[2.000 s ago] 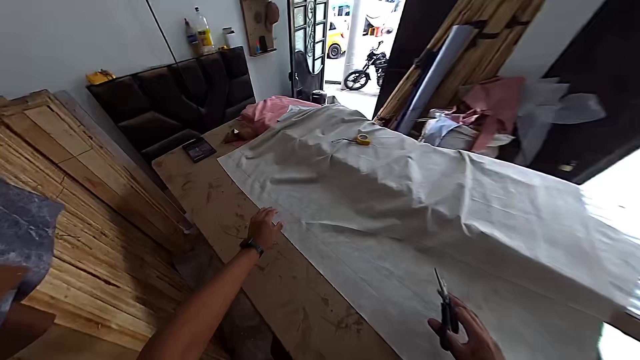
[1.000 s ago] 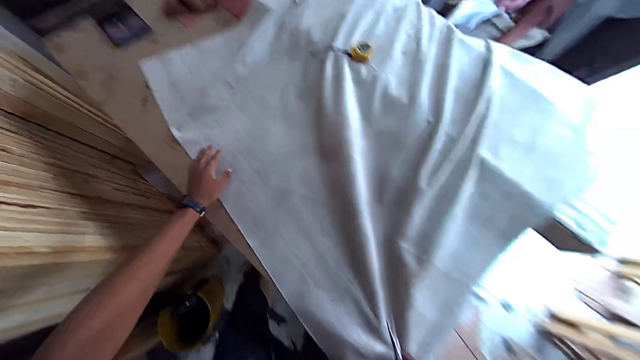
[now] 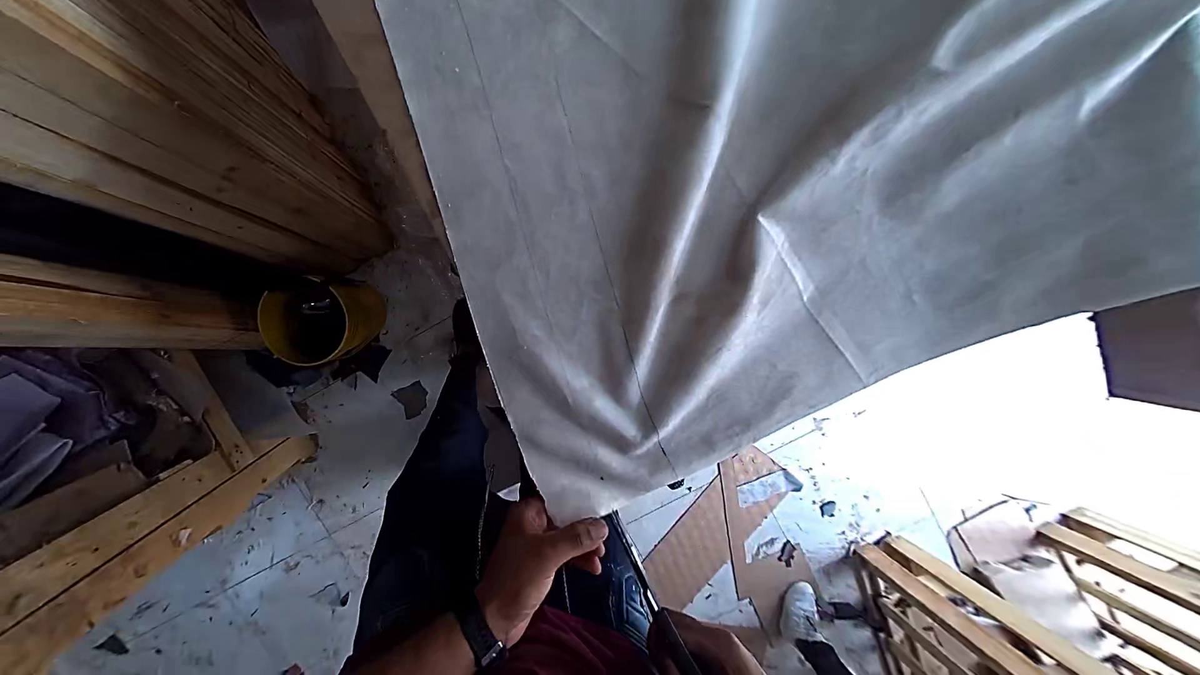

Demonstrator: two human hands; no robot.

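Observation:
A wide grey-white sheet of material (image 3: 581,234), creased and marked with thin dark lines, spreads over a table and narrows to a corner near my lap. My left hand (image 3: 534,553), with a dark watch at the wrist, pinches that corner between thumb and fingers. Just right of it, my right hand (image 3: 708,647) holds scissors (image 3: 637,562) by their dark handles, the long blades pointing up beside the sheet's corner. The lower part of my right hand is cut off by the frame.
Stacked wooden boards (image 3: 187,141) stand at the left above a yellow bucket (image 3: 366,314). Wooden frames (image 3: 947,600) lie at the lower right. Cardboard (image 3: 698,544) and scraps litter the tiled floor. A wooden beam (image 3: 159,534) crosses the lower left.
My left hand has left the sheet's long edge and now grips its near corner. The scissors have come close beside that hand. The view has swung steeply down.

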